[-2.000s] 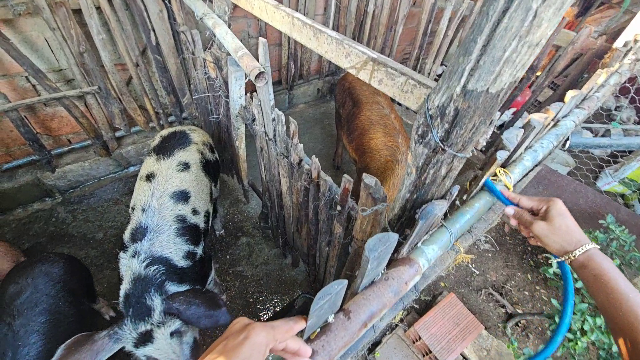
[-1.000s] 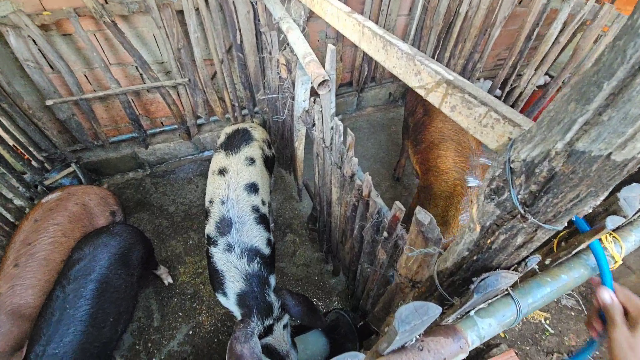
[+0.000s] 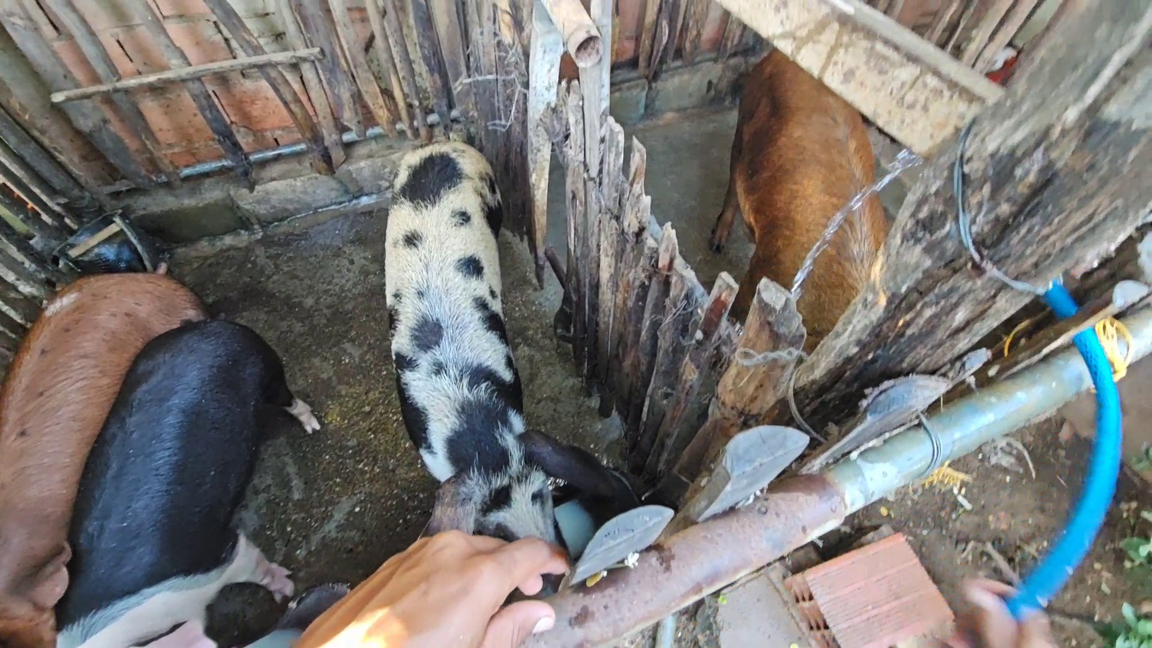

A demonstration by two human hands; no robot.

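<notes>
My left hand rests by the tip of a wooden fence board and the metal pipe rail, low in the view; its thumb lies at the pipe. Just beyond it is the head of a white pig with black spots. At the lower right edge my right hand, partly cut off, grips a blue hose that bends up over the rail. A stream of water arcs onto the back of a reddish-brown pig beyond the stake divider.
A brown pig and a black pig stand at the left. A stake divider splits the pen. A thick wooden post rises at the right under a beam. A hollow brick lies outside the rail.
The hose has come up over the rail, and a clear water stream now falls on the reddish-brown pig. My left hand, out of view one second ago, is back at the rail.
</notes>
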